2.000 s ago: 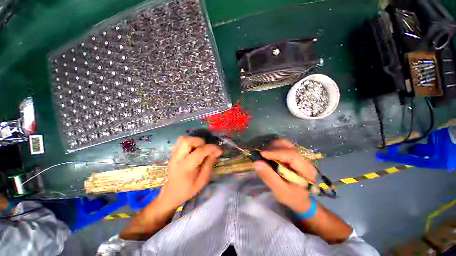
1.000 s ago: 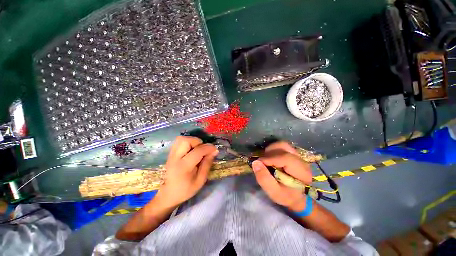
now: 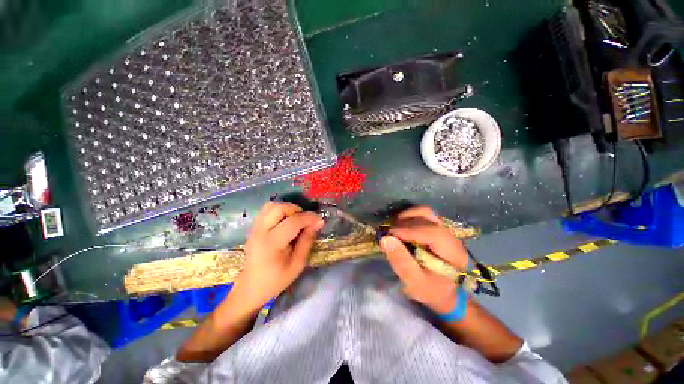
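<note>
My right hand holds the soldering iron like a pen, with its thin tip pointing left toward my left fingertips. My left hand has thumb and fingers pinched at a tiny silvery workpiece, mostly hidden by the fingertips. The iron's tip is at or very near it; contact is too small to tell. Thin solder wire runs from the spool at the left toward my left hand. The red heap lies just beyond the hands, and the dark red heap lies to the left.
The blister tray of silvery parts fills the upper left. A black pouch and a white bowl of silvery bits stand beyond my right hand. The wooden strip runs along the edge. The black station is far right. Another person's sleeve shows lower left.
The view has shifted slightly. Both hands keep nearly the same pose, with the iron's tip still by the left fingertips. The iron's cord loop has changed shape a little.
</note>
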